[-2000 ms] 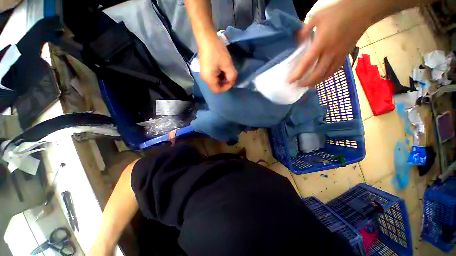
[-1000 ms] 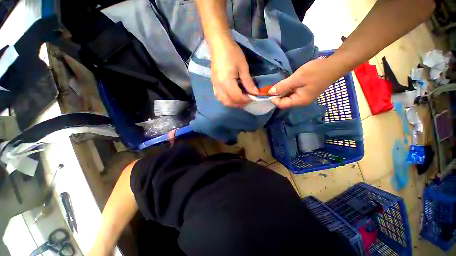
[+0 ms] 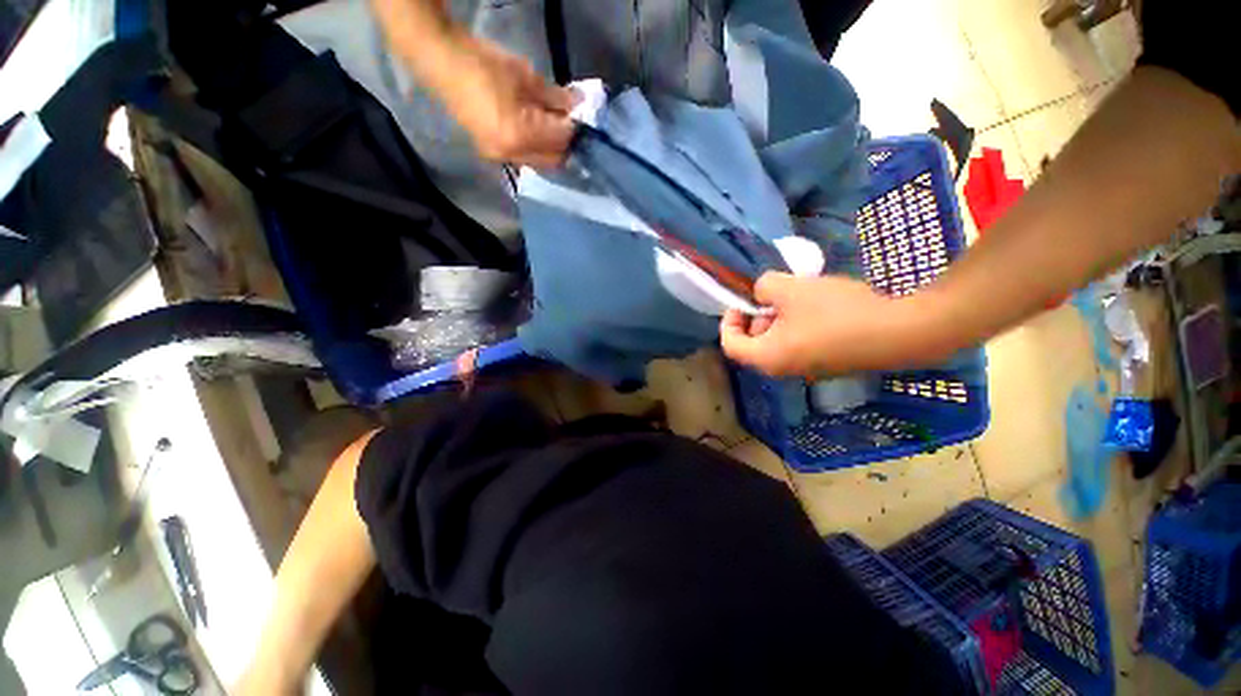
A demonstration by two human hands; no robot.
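A blue garment [image 3: 613, 292] with a pale facing, a dark opening and an orange-red strip is held stretched over the baskets. Two bare hands coming from the top and right edges hold it. Their direction shows another person facing me. One grips a corner at the upper left, the other the opening's lower right end. At the bottom, a black-clothed body and short sleeve [image 3: 544, 544] look like my own. A bare forearm, apparently my right, runs to the bottom left edge, where its hand is cut off. My left hand is out of the picture.
Black scissors [image 3: 161, 655] and dark snips [image 3: 183, 571] lie on the white machine table [image 3: 245, 544] at left. Grey-and-black pieces [image 3: 368, 177] fill a basket at upper left. A blue lattice basket [image 3: 939, 367] stands beside the garment, others at lower right. Scraps lie on the tiled floor.
The other person's hands were close together at the orange-red strip and have moved apart, one up and left, one slightly down and right. The garment's opening is now stretched. The forearm at lower left has not moved.
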